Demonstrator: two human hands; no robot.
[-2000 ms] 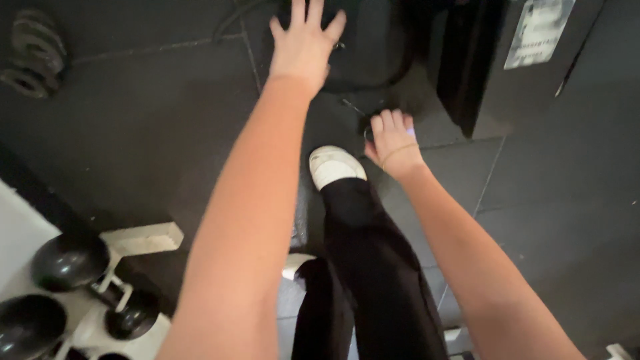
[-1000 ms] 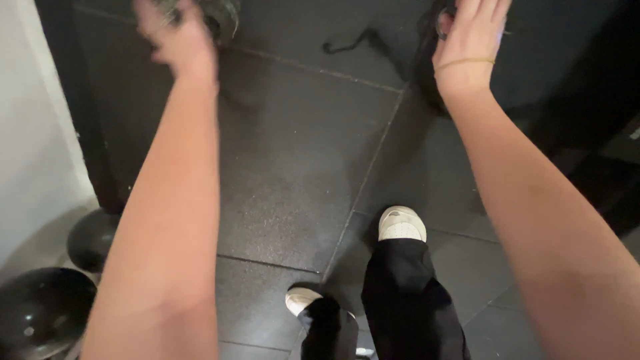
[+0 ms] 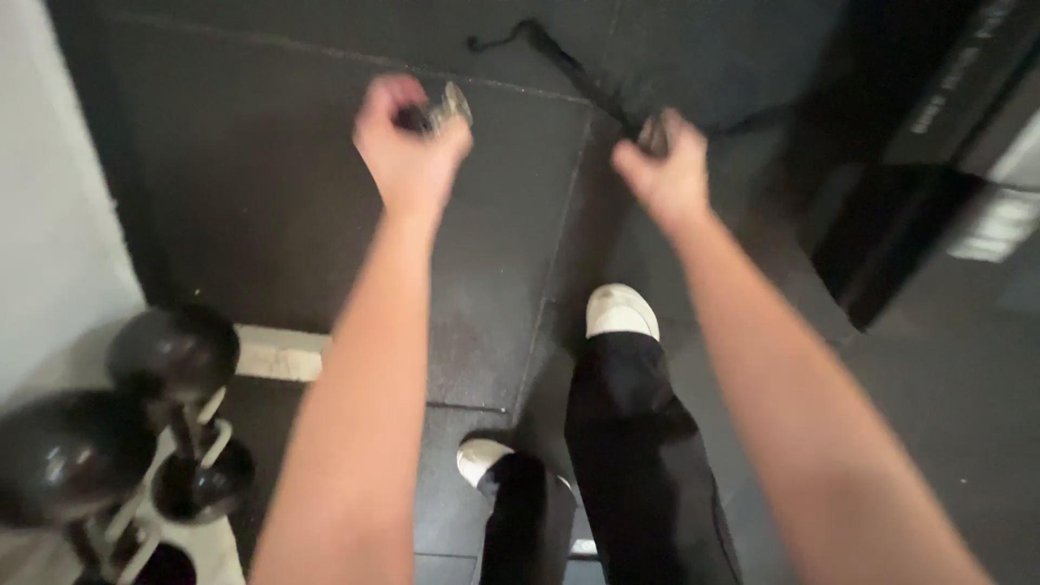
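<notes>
My left hand (image 3: 414, 138) is curled round a blurred, dark and greyish mottled object (image 3: 443, 110), which sticks out past its thumb. To its right, my right hand (image 3: 670, 166) grips the end of a black strap or cord (image 3: 573, 71), with a small dark piece (image 3: 652, 136) between thumb and fingers. The strap trails up and left over the dark floor and ends in a thin curl. Blur hides what exactly either hand holds.
Black round-ended dumbbells (image 3: 175, 349) sit on a pale rack (image 3: 280, 353) at the lower left, beside a light wall (image 3: 57, 179). A dark angular piece of equipment (image 3: 894, 236) stands on the right. My white shoes (image 3: 621, 313) are on the dark tiled floor (image 3: 496, 325).
My left hand has closed on the mottled object, and both hands have come nearer each other. The black strap, seen one second ago on the floor, now reaches my right hand.
</notes>
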